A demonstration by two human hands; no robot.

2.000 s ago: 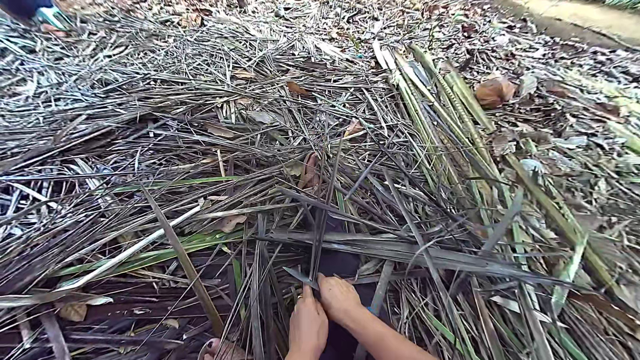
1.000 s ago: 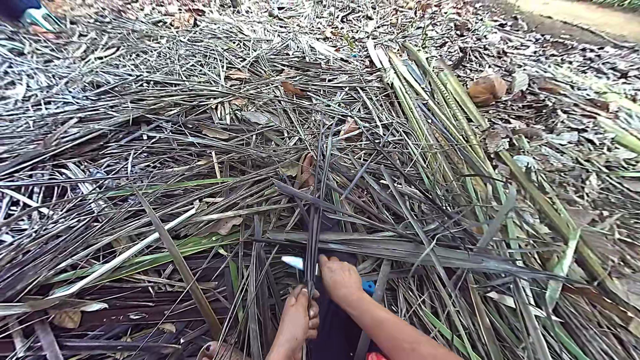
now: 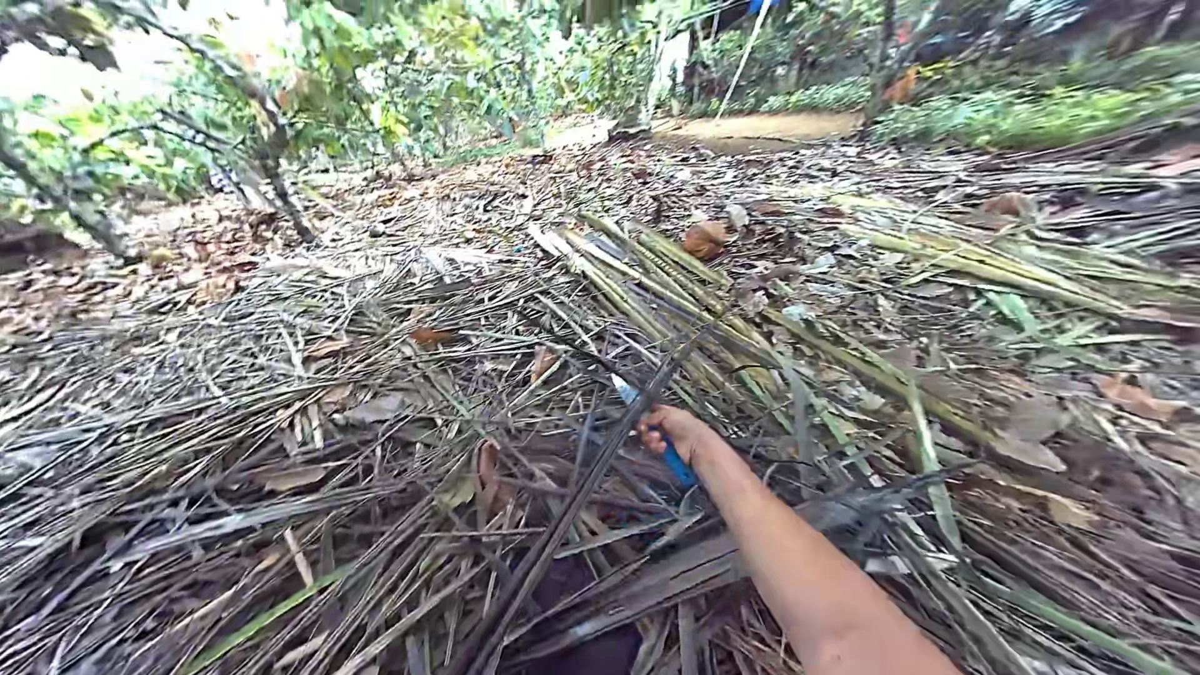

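Observation:
My right hand (image 3: pixel 673 433) is closed around the blue handle of a knife (image 3: pixel 679 463) near the middle of the view. The knife's pale blade tip (image 3: pixel 622 386) points up and to the left. Beside the blade and fingers runs a long, dark bundle of dried palm leaf strips (image 3: pixel 581 497), slanting from the bottom edge up to the right. Whether my right fingers also touch the bundle cannot be told. My left hand is out of view.
Dried palm leaflets (image 3: pixel 234 487) cover the ground around me. Thick yellow-green palm stalks (image 3: pixel 656 291) lie ahead, near a curled brown leaf (image 3: pixel 705 240). Thin trees (image 3: pixel 272 155) stand at the back left, and a bare dirt patch (image 3: pixel 759 129) lies farther off.
The view has tilted up. My right hand has moved forward, away from my body, with the knife in it. My left hand, earlier on the dark strips beside my right, has left the view.

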